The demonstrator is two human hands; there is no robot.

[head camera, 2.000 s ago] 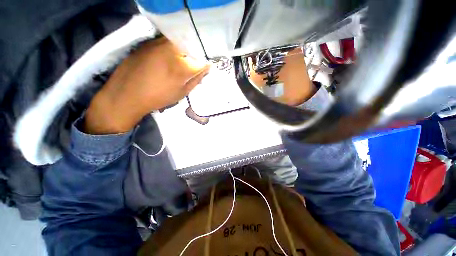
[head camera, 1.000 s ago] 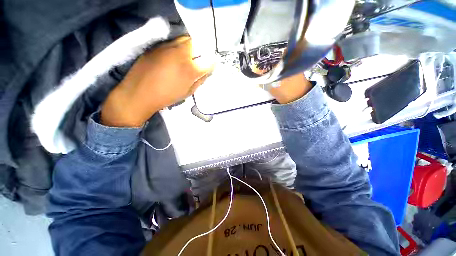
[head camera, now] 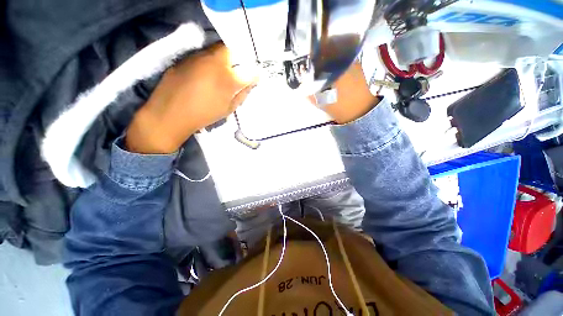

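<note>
My left hand [head camera: 191, 99] is at the needle area of the white sewing machine [head camera: 259, 31], its fingertips bunched in bright glare; what they hold is not clear. My right hand [head camera: 346, 99] reaches behind the machine head, its fingers hidden by metal parts. A dark grey garment [head camera: 37, 136] lies heaped at the left. A fluffy white band [head camera: 111, 92] curves over it beside my left wrist. A thin dark line [head camera: 296, 131] crosses the white machine bed [head camera: 284, 166].
Red-handled scissors [head camera: 437, 58], keys with a dark fob [head camera: 412, 99] and a black phone [head camera: 487, 110] lie at the right. A blue bin [head camera: 484, 210] and a red container [head camera: 534, 221] are below right. A white earphone cable [head camera: 285, 237] hangs down the brown top.
The shiny machine part that covered much of the right side has shifted up in view, exposing the scissors, keys and phone. My hands stay near the needle area.
</note>
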